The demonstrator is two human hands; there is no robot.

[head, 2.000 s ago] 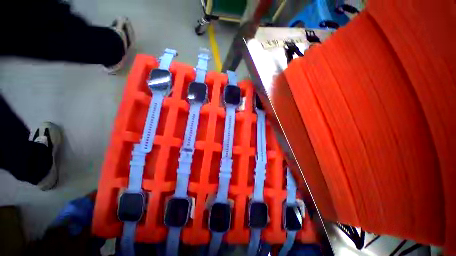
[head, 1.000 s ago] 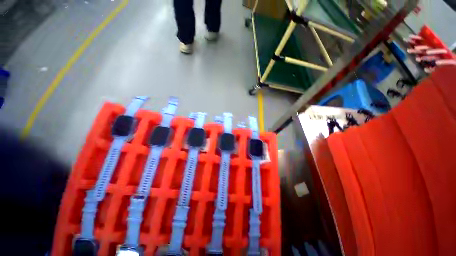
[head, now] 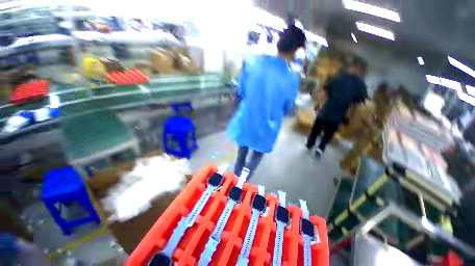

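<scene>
A red-orange slotted watch tray [head: 202, 238] is at the bottom centre, in front of me, above the floor. Watches with dark square faces [head: 259, 203] and light blue straps [head: 251, 234] lie in it in rows, with strap ends over its far edge. The tray's near part is cut off by the frame's bottom edge. Neither of my hands is in the picture, so how the tray is held cannot be seen.
A person in a blue coat [head: 265, 98] and one in dark clothes [head: 341, 101] stand ahead. At left are blue stools [head: 69, 195], a green bench [head: 96, 136], a conveyor with red trays [head: 127, 77], and a carton of white scraps [head: 146, 187]. A metal-framed trolley [head: 388, 218] is at right.
The view has swung up and left to the wider room. The tray sits lower in the picture. The stack of red trays at the right has left the picture.
</scene>
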